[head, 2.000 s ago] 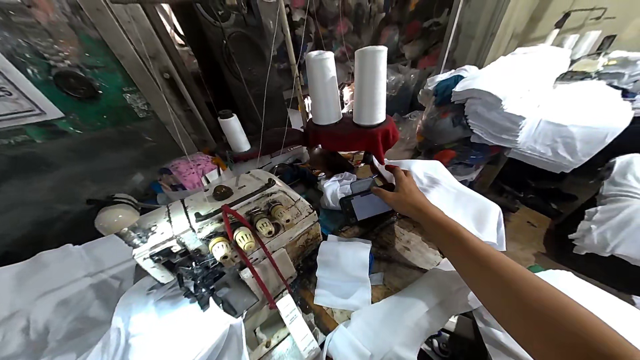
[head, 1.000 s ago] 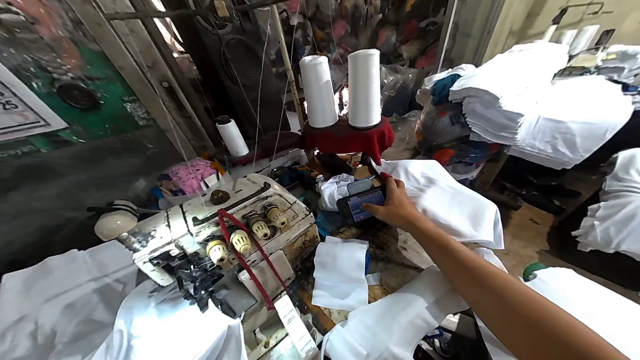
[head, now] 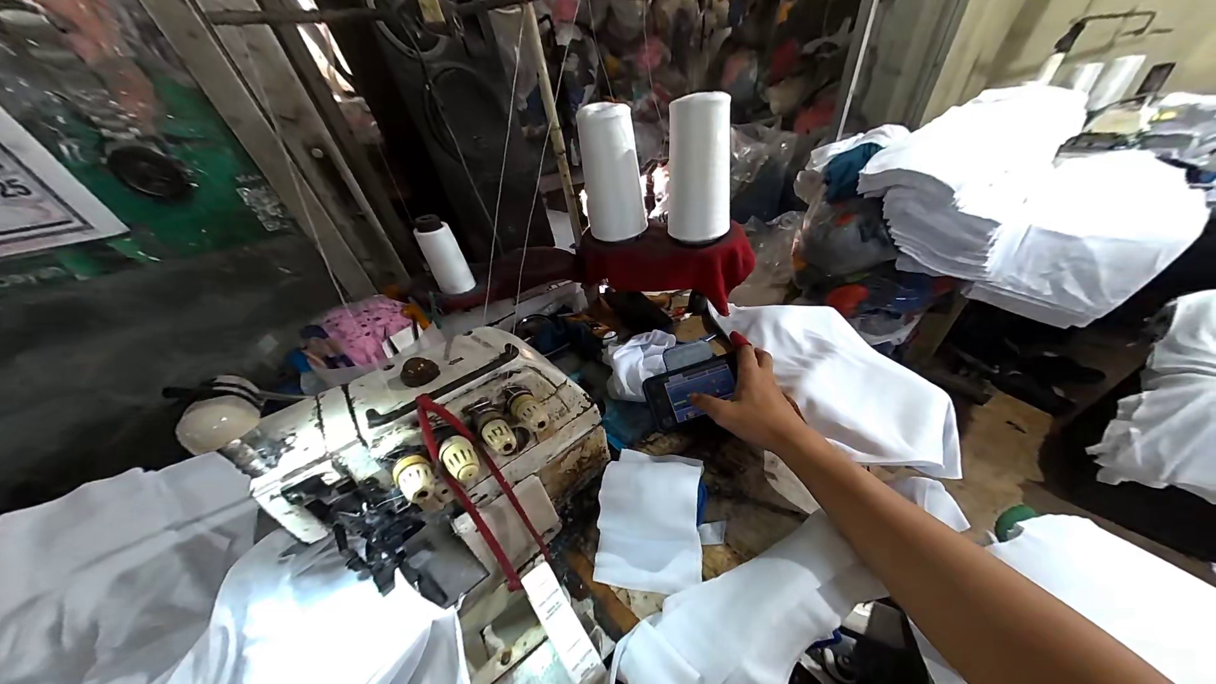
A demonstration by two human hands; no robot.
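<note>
My right hand [head: 750, 399] grips the right end of a dark smartphone [head: 698, 388], thumb over its lit screen and fingers behind its edge. The phone lies tilted among clutter behind the sewing machine [head: 475, 418], a worn white overlock-type head with several cream tension knobs. A red cord [head: 484, 484] loops over the machine, with a printed white strip [head: 560, 622] at its lower end. White cloth [head: 332, 608] lies at the needle area, lower left. Beside the phone are crumpled white fabric [head: 641, 363] and a larger white cloth [head: 845, 380]. My left hand is out of view.
Two tall white thread cones [head: 700, 166] stand on a red cloth [head: 665, 261] behind the phone, and a smaller cone [head: 444, 256] leans further left. Threads run upward from the machine. A high stack of white cloth pieces [head: 988, 209] rests at the right. White panels [head: 651, 518] cover parts of the table.
Two seconds ago my right hand was at the edge of the white cloth, beside the phone. It has moved down onto the phone, and the screen now shows turned toward the camera.
</note>
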